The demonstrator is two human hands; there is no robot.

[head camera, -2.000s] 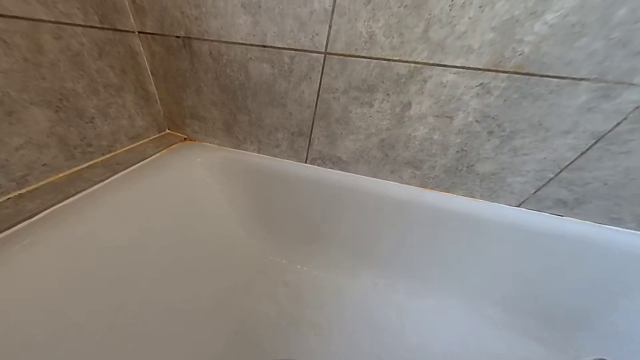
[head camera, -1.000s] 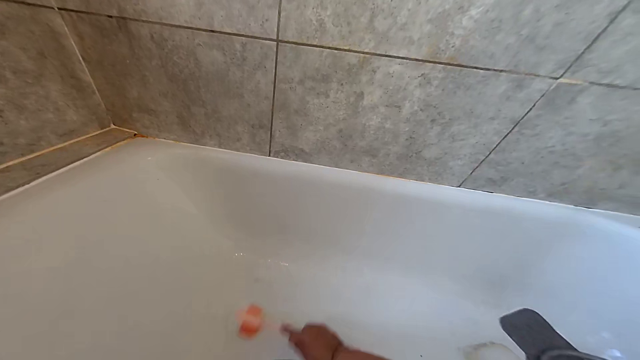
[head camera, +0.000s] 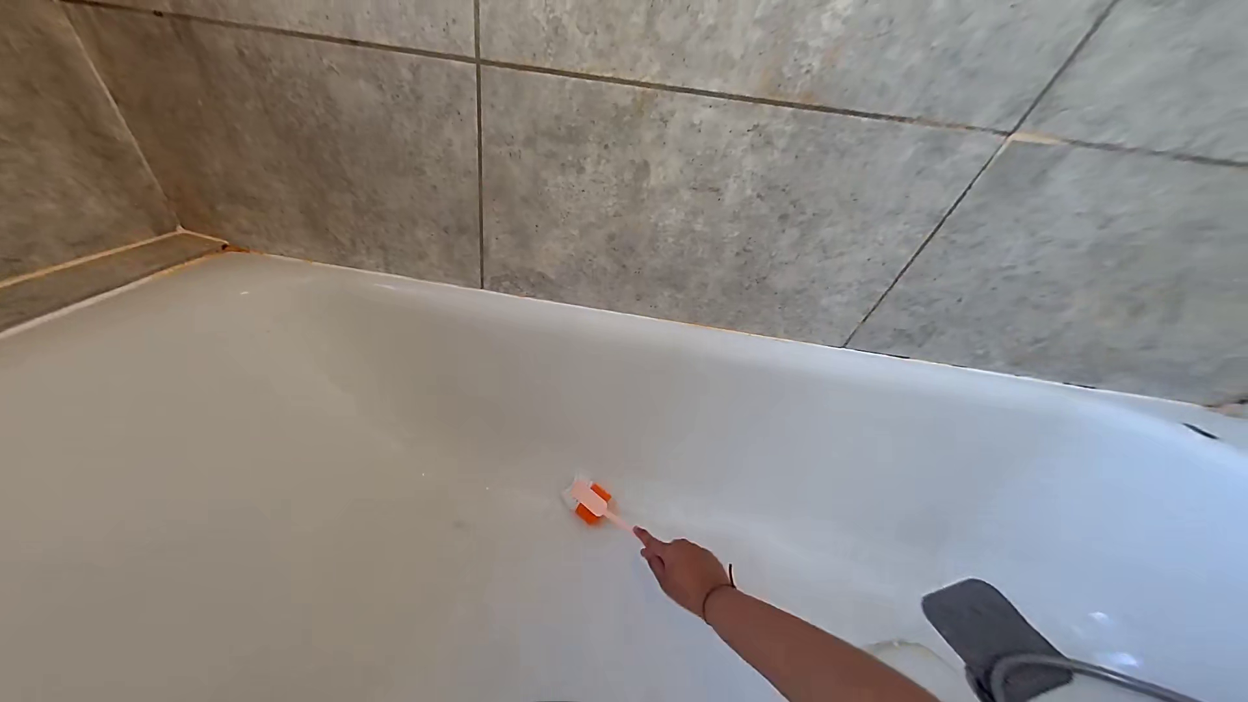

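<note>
My right hand (head camera: pixel 685 572), with a thin dark band at the wrist, grips the pale pink handle of a scrub brush (head camera: pixel 588 499), index finger laid along it. The brush head has orange and white bristles and rests against the inside of the white bathtub (head camera: pixel 390 585), low on its far side wall. My left hand is out of the frame.
Grey stone-look tiles (head camera: pixel 663 185) rise behind the tub's far rim, with orange-brown staining in the left corner (head camera: pixel 226 248). At the lower right are a dark grey flat object (head camera: pixel 985 619) and a grey hose (head camera: pixel 1102 671).
My right hand and the brush, out of view two seconds ago, came in at the bottom edge and now sit farther up in the tub. The view has shifted to the right.
</note>
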